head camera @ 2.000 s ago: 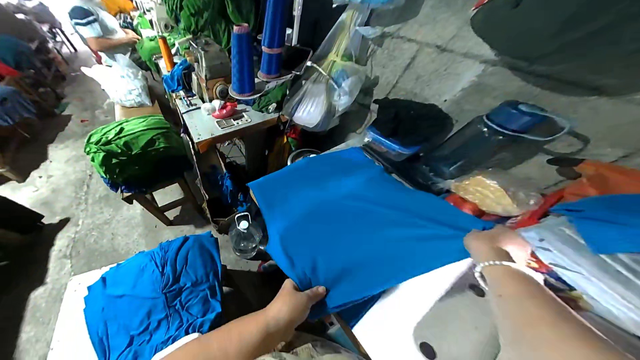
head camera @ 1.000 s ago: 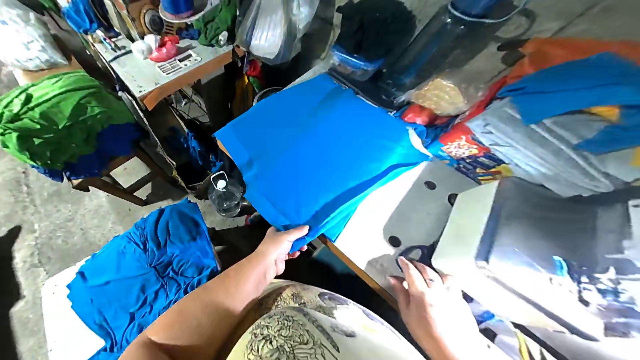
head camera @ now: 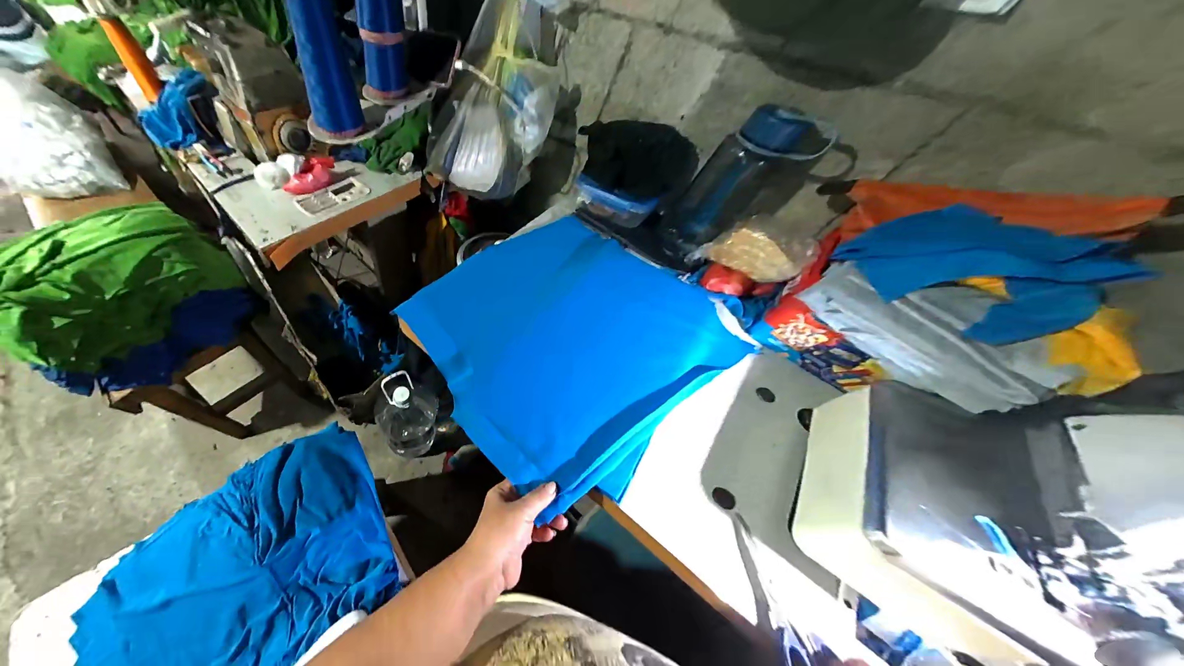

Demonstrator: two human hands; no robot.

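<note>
Folded blue fabric [head camera: 573,333] lies flat on the left end of a white sewing machine table [head camera: 680,462]. My left hand [head camera: 518,527] pinches its near corner, thumb on top and fingers underneath. My right hand is not clearly visible; something skin-toned shows only faintly at the bottom edge, below the sewing machine [head camera: 962,499] at the right. A second heap of crumpled blue fabric [head camera: 250,564] rests on a white surface at the lower left.
Behind the fabric are a large blue-lidded jug [head camera: 749,176], a blue container [head camera: 624,199] and a plastic-wrapped item [head camera: 763,250]. Grey and blue cloths [head camera: 925,324] lie at right. A clear bottle [head camera: 407,416] stands below the table's left edge; a stool [head camera: 222,388] bears green cloth.
My right hand first held the fabric's right side, then lay open on the table near the machine, and has now left that spot. My left hand keeps hold of the near corner.
</note>
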